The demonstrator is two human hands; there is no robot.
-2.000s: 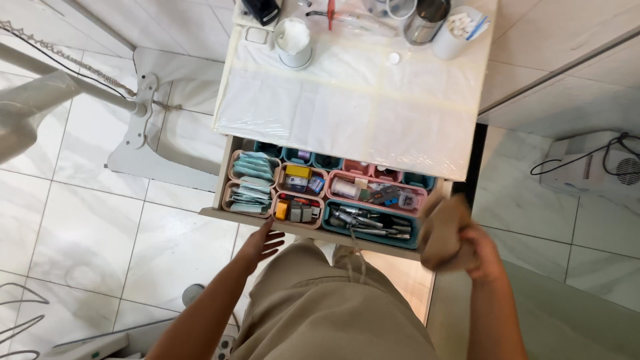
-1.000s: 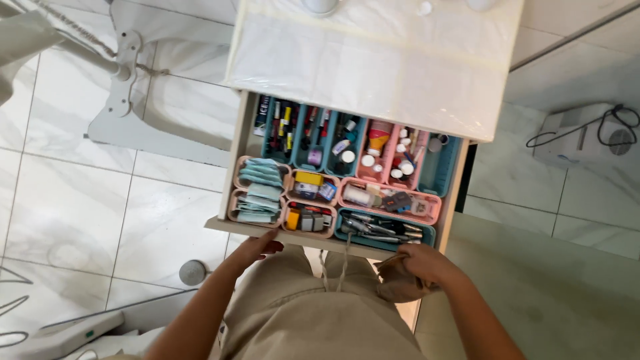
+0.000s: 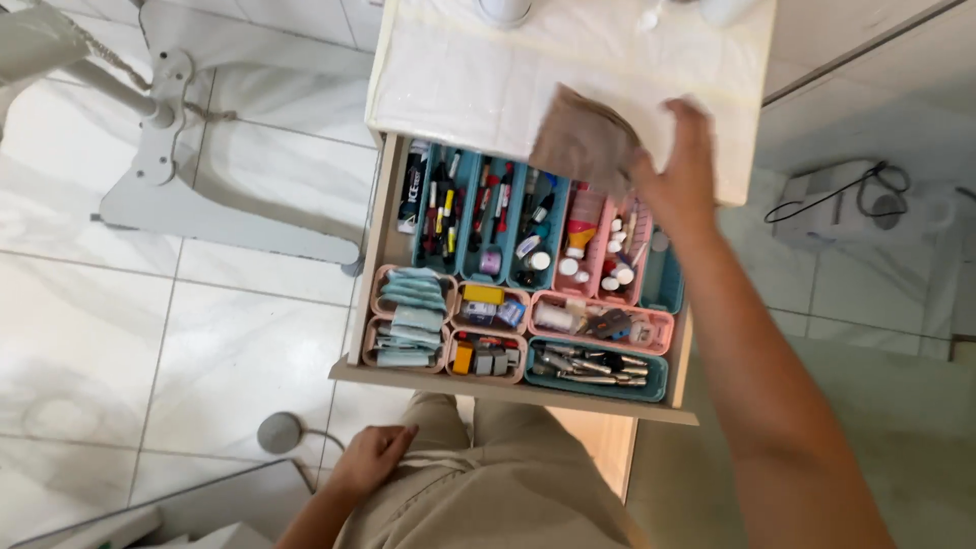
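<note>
My right hand (image 3: 679, 164) is over the cabinet's covered top, thumb against a crumpled brown cloth (image 3: 583, 141); blur hides whether it grips the cloth. The cloth lies over the top's front edge and the back of the pulled-out drawer (image 3: 610, 408). My left hand (image 3: 374, 457), fingers curled, rests by my thigh in front of the drawer. Inside the drawer, blue and pink baskets hold tubes, small bottles, light-blue packets (image 3: 415, 290), small boxes (image 3: 483, 295) and metal dental handpieces (image 3: 591, 370).
A plastic-covered cabinet top (image 3: 457, 76) bears a white cup (image 3: 503, 9). A grey metal stand base (image 3: 229, 221) is on the tiled floor at left, with a round foot pedal (image 3: 280, 433) below it. A white device (image 3: 839, 202) with a black cable stands at right.
The drawer was pulled further out between the two earlier frames. Since then my right hand has moved from the drawer front up to the cabinet top with the cloth. My left hand has left the drawer edge.
</note>
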